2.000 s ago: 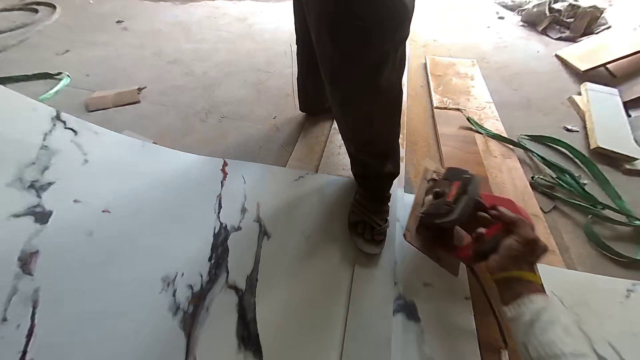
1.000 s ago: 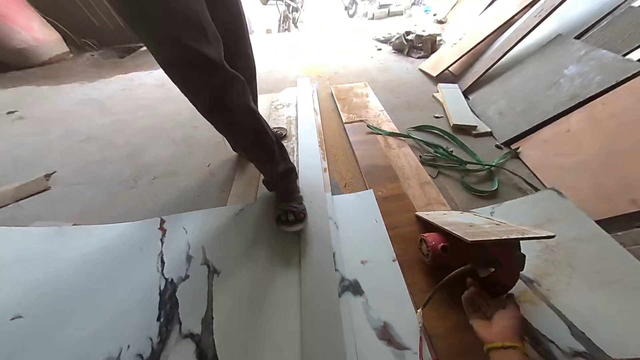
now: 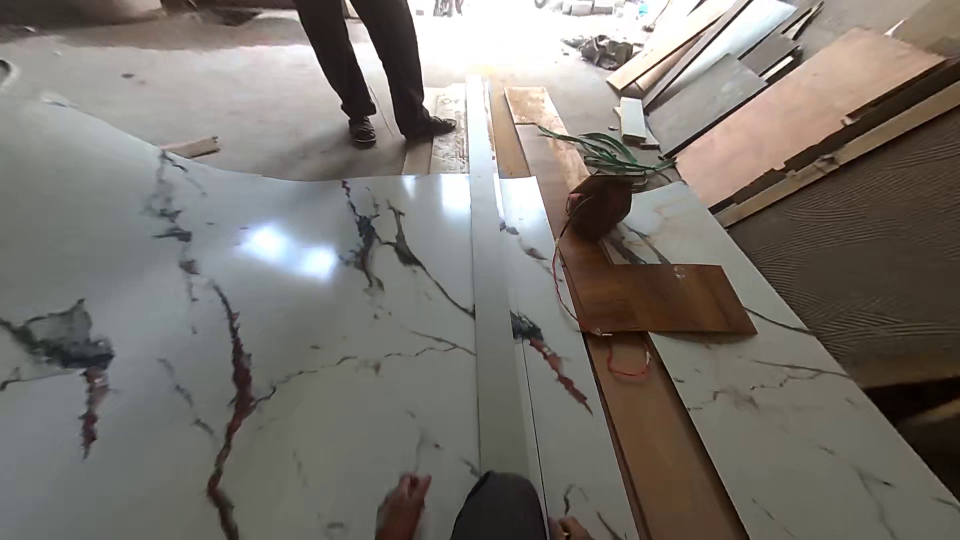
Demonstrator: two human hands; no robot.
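Note:
A large glossy marble-pattern sheet (image 3: 360, 322) spreads across the work area. Along it lies a long pale straight strip (image 3: 491, 285), with a narrower part of the patterned surface to its right. My left hand (image 3: 403, 506) is low over the sheet, left of my bent knee (image 3: 501, 510), its fingers curled and blurred; nothing shows in it. At the bottom edge, right of the knee, my right hand (image 3: 570, 529) is mostly cut off beside the strip, and its grip is hidden. A power saw (image 3: 600, 206) with a dark base plate rests on brown boards, away from both hands.
Another person (image 3: 397, 67) stands beyond the sheet, feet by the strip's far end. A wood-grain laminate piece (image 3: 667, 300) and a red cord (image 3: 556, 277) lie at right. Green straps (image 3: 604, 150) lie behind the saw. Panels (image 3: 810, 105) lean at the far right.
The saw, in my right hand before, now lies on the boards, released. The other person's foot has left the sheet's far edge. Both my hands are now low by my knee. The view has shifted.

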